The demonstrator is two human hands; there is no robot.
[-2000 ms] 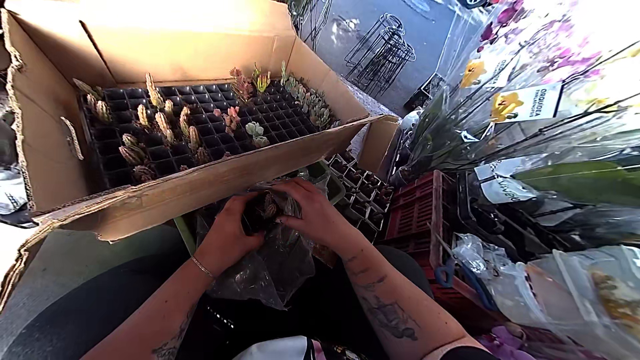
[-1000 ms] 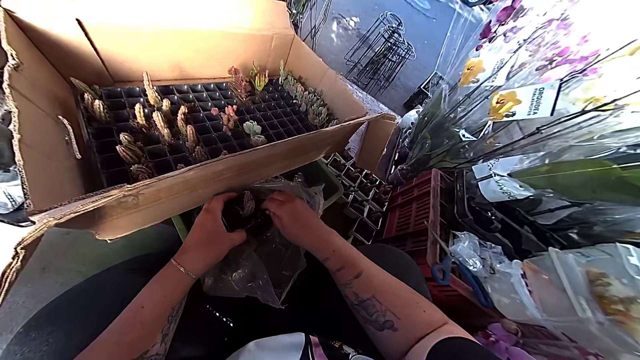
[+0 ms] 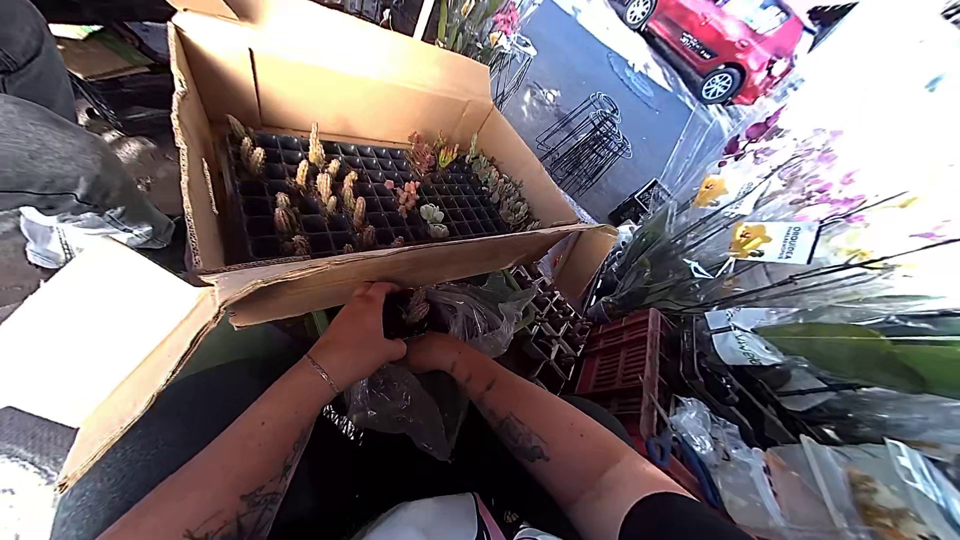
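Note:
My left hand grips the left side of a small black pot that holds a little cactus. Against the pot's lower right is my right hand, its fingers mostly hidden behind the pot and plastic. A clear plastic bag hangs below both hands, and more of it spreads up to the right. Just beyond stands an open cardboard box with a black cell tray inside. Small cacti and succulents stand in some of the tray's cells.
Right of my hands are a dark tray of small pots and a red plastic crate. Wrapped orchids stand farther right, above plastic bags. Black wire stands lie on the pavement. A person's jeans-clad leg shows at left.
My right hand has moved from the pot's upper right side to its lower right. The view has shifted, bringing a red car and a person's leg into sight.

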